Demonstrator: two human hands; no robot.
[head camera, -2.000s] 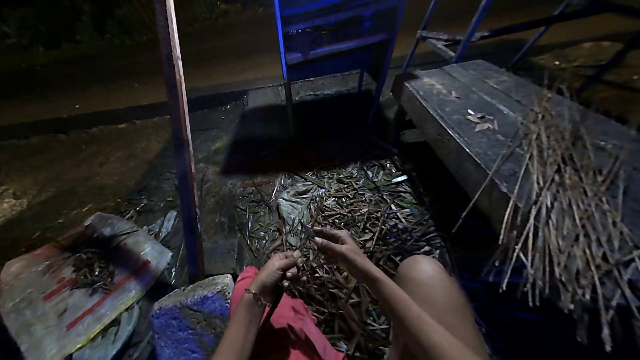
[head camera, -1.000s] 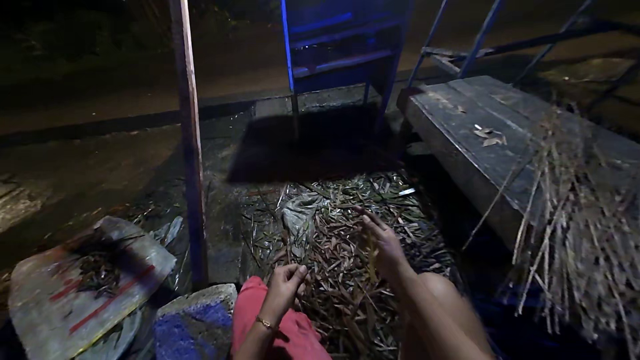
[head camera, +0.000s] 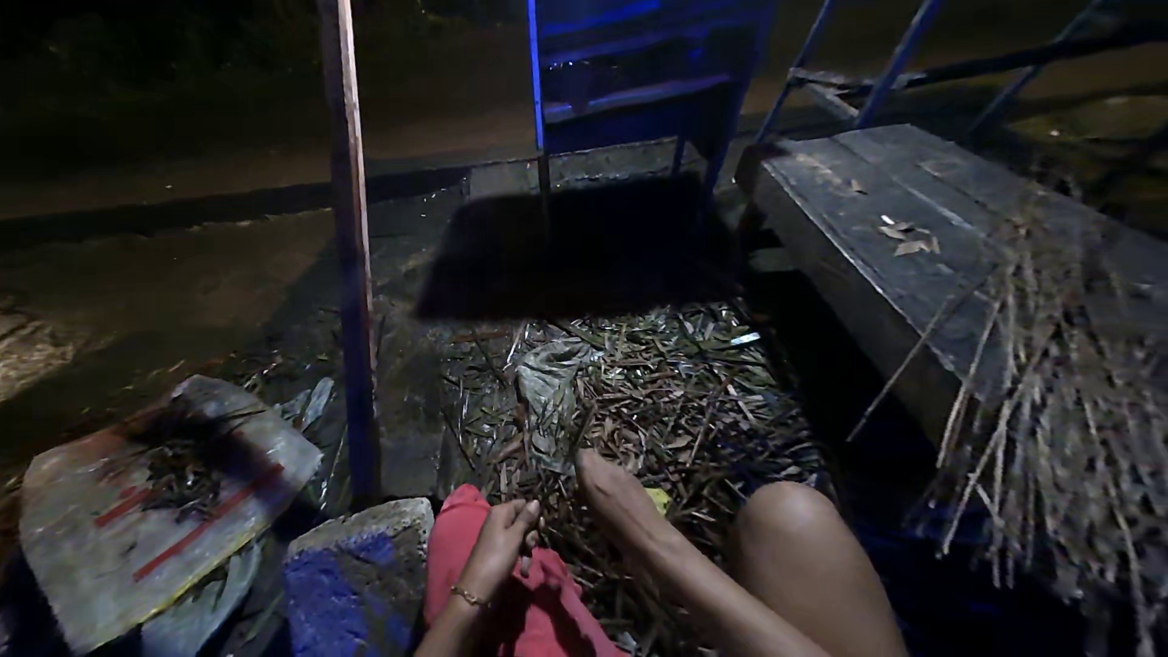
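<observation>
My left hand, with a bracelet at its wrist, is held curled above the red cloth over my leg; whether something thin is pinched in its fingers cannot be told. Just right of it, my right hand points downward over a heap of dry leaves and pods, its fingers mostly hidden behind the back of the hand. A small yellow thing shows beside the right wrist. A crumpled pale plastic sheet lies among the leaves ahead of both hands.
A wooden bench at the right bears a bundle of thin dry stems that overhangs its edge. An upright post stands ahead left. A blue-painted block and a printed sack with plant scraps lie at the lower left.
My right hand was spread and raised a second ago; now it is lowered toward the heap, close to my left hand. Two seconds ago both hands were near each other over the leaves.
</observation>
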